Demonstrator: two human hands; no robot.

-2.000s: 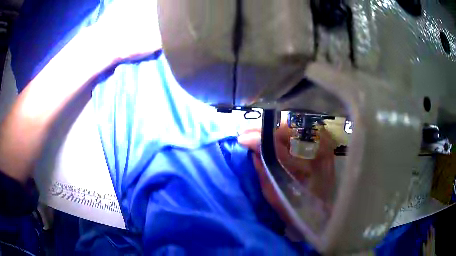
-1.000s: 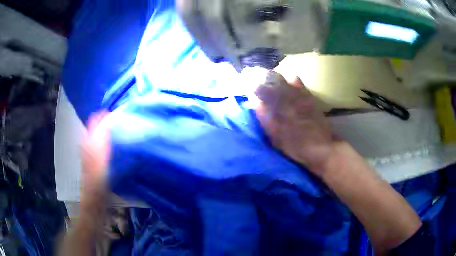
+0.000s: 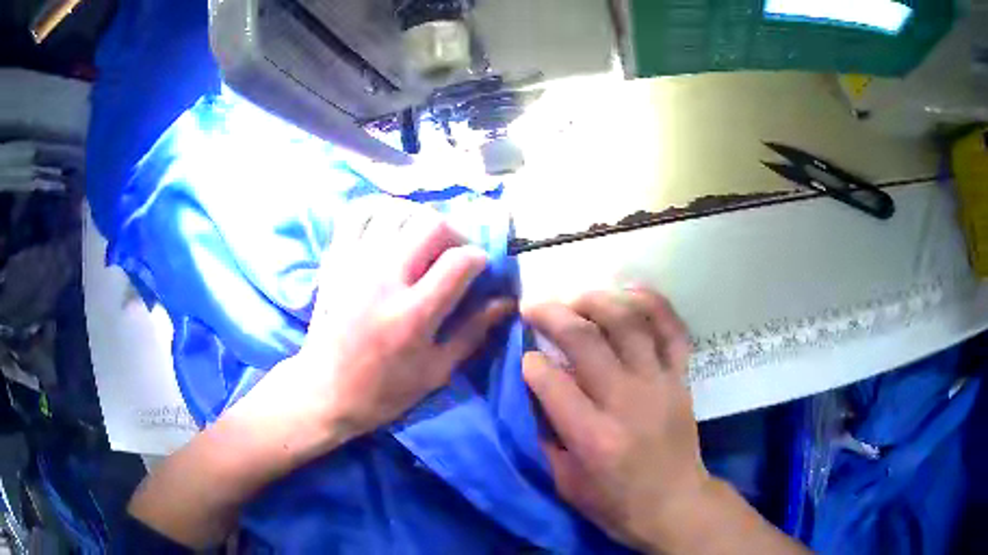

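The shiny blue garment body (image 3: 260, 244) lies bunched on the table left of and below the needle area and hangs over the front edge. My left hand (image 3: 401, 309) pinches the cloth just in front of the presser foot area (image 3: 498, 152), which is partly lost in glare. My right hand (image 3: 618, 401) is beside it on the right, fingers curled on the cloth's right edge (image 3: 509, 369). The off-white machine head (image 3: 325, 76) stands above the cloth. The fingertips' exact hold on the edge is partly hidden.
Black thread snips (image 3: 829, 181) lie on the machine bed at the right. A green panel (image 3: 780, 43) with a lit display is above them. A yellow object (image 3: 970, 195) is at the far right. A printed scale (image 3: 813, 336) runs along the table's front edge. Blue pieces (image 3: 899, 466) hang below right.
My left hand has moved right onto the cloth near the needle. My right hand has drawn back from the needle toward the front edge. The view has shifted, and the looped frame is gone from it.
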